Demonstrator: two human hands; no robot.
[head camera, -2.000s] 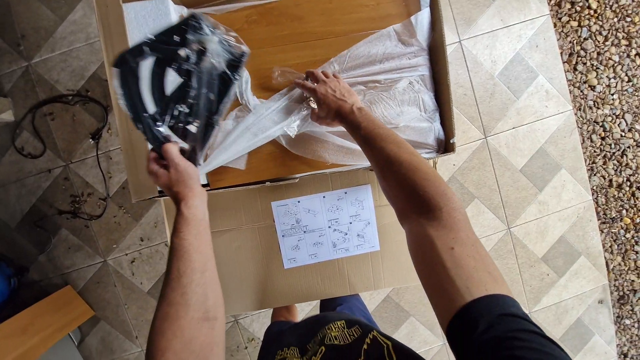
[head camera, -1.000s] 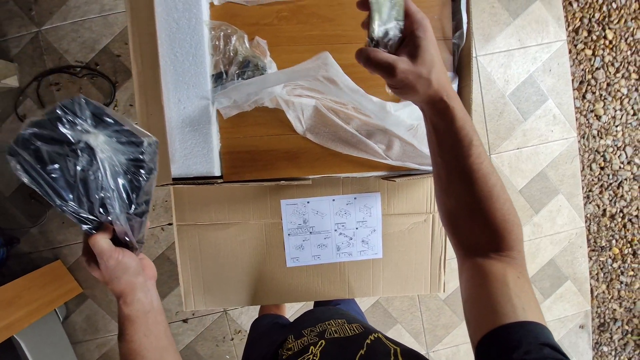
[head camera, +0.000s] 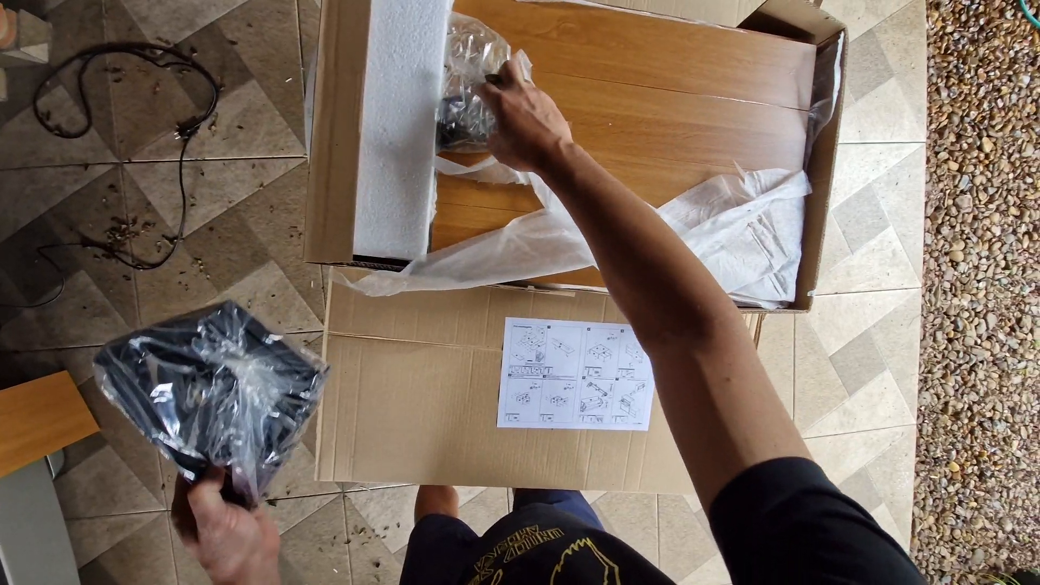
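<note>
My left hand (head camera: 226, 524) grips the lower end of a clear plastic bag of black parts (head camera: 215, 382), held up left of the carton flap. Over the open cardboard carton (head camera: 827, 187), my right hand (head camera: 528, 118) is at a second clear plastic bag (head camera: 475, 61) with dark contents; its fingertips are partly hidden, and whether they grip the bag I cannot tell. That bag lies on wood-grain panels (head camera: 674, 81) beside a white foam block (head camera: 398, 130). White wrapping sheet (head camera: 731, 236) crosses the panels. A printed instruction sheet (head camera: 575, 374) rests on the carton's flap.
A black cable (head camera: 183, 195) curls over the tiled floor (head camera: 244, 187) at left, among small debris. At the lower left edge stands a piece with a wood-coloured top (head camera: 41, 418). Pebbles (head camera: 979, 284) border the tiles on the right. The cardboard flap (head camera: 406, 406) extends toward my legs.
My right hand has moved left and down from the carton's far side; the small object it held a second ago is not clearly visible. My left hand still holds the bag of black parts, now outside the carton.
</note>
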